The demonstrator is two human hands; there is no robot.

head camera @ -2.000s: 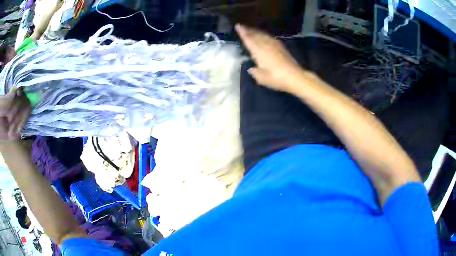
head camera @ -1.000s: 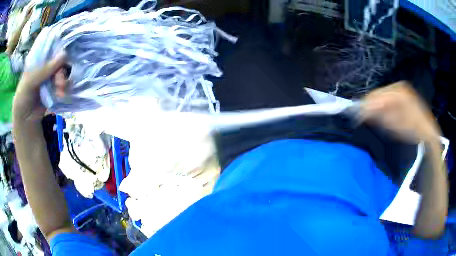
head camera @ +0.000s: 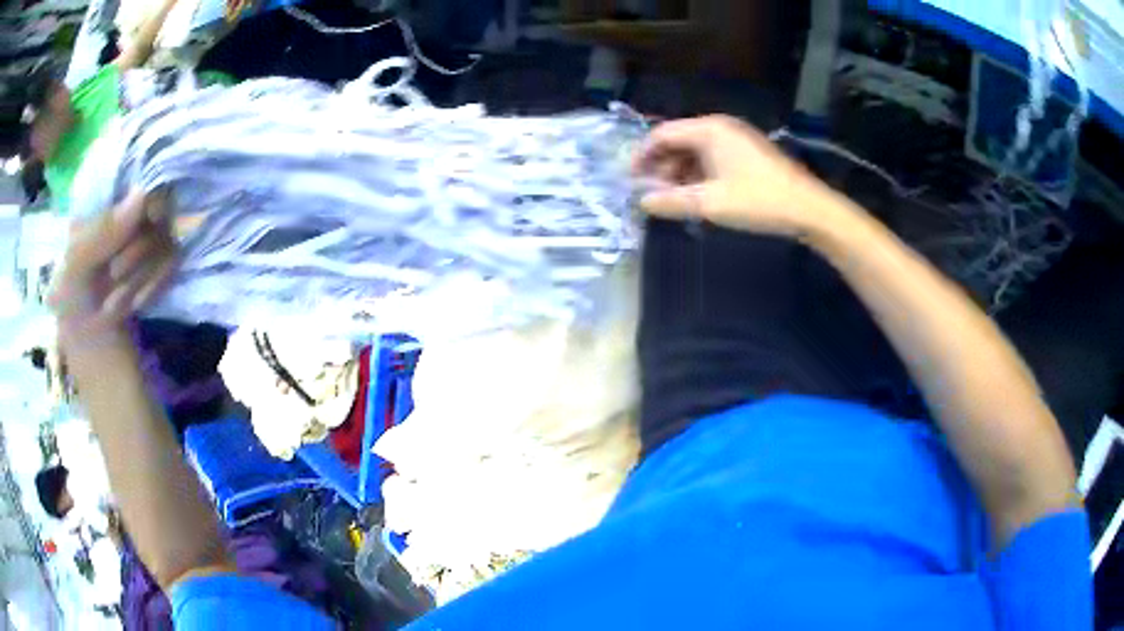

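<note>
A thick bundle of white to pale lilac drawstrings (head camera: 358, 185) stretches from the left side to the middle of the head view, above cream cloth. My left hand (head camera: 123, 253) grips its left end. My right hand (head camera: 709, 173) is at the bundle's loose right end, thumb and fingers curled towards each other at the cord tips. It is blurred, and I cannot tell whether a cord is pinched in it.
A cream fabric pile (head camera: 505, 431) lies beside my lap. Blue plastic crates (head camera: 247, 462) are at the lower left. A blue-edged table (head camera: 974, 25) with hanging cords is at the upper right. Wispy threads (head camera: 1011, 234) lie below it. A person in green (head camera: 86, 123) is at the upper left.
One second ago my right hand was far right with a white strip stretched from it. Now it is back at the bundle's right end, and the strip across my lap is gone.
</note>
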